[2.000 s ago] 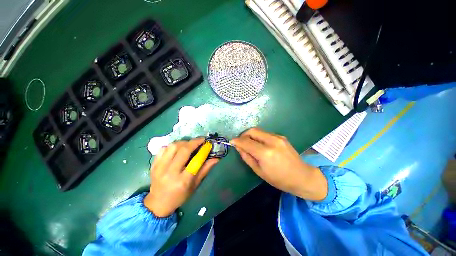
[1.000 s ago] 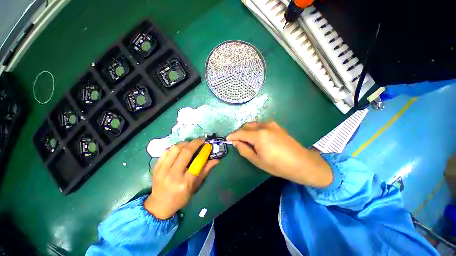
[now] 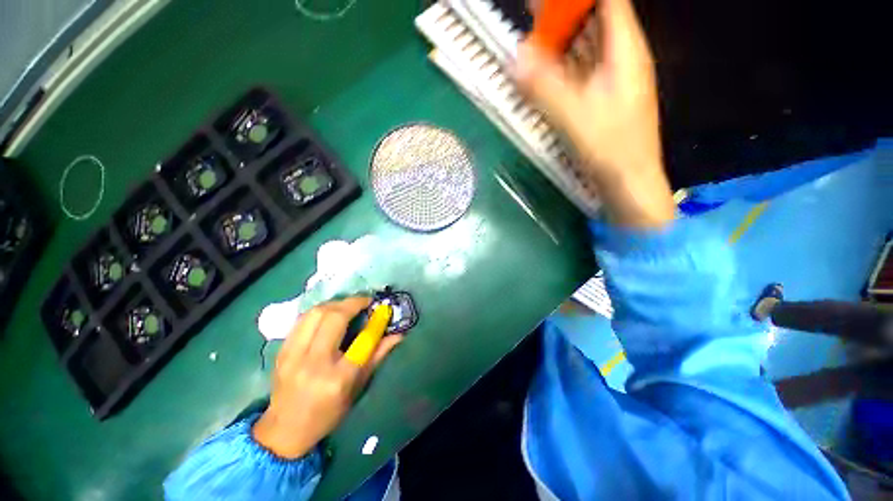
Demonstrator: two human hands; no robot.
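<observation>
My left hand point(image 3: 318, 372) holds a small black electronic module point(image 3: 399, 312) on the green mat. A bright yellow finger cot or sleeve-like shape point(image 3: 367, 336) lies along one finger, its tip on the module. My right hand point(image 3: 607, 117) is raised at the top right, blurred, with its fingers around the orange electric screwdriver point(image 3: 561, 22). The screwdriver is cut off by the top edge and its tip is not visible. Thin silver tweezers point(image 3: 529, 207) lie on the mat beside the white racks.
A black foam tray point(image 3: 211, 233) with modules in most pockets stands at the left. A round silvery dotted screw plate point(image 3: 423, 177) lies beyond the module. White slotted racks point(image 3: 499, 90) run along the right. A person's legs and shoe point(image 3: 769, 301) show at the far right.
My right hand has left the module, put the tweezers down and moved up to the orange screwdriver. My left hand still holds the module. The view has shifted.
</observation>
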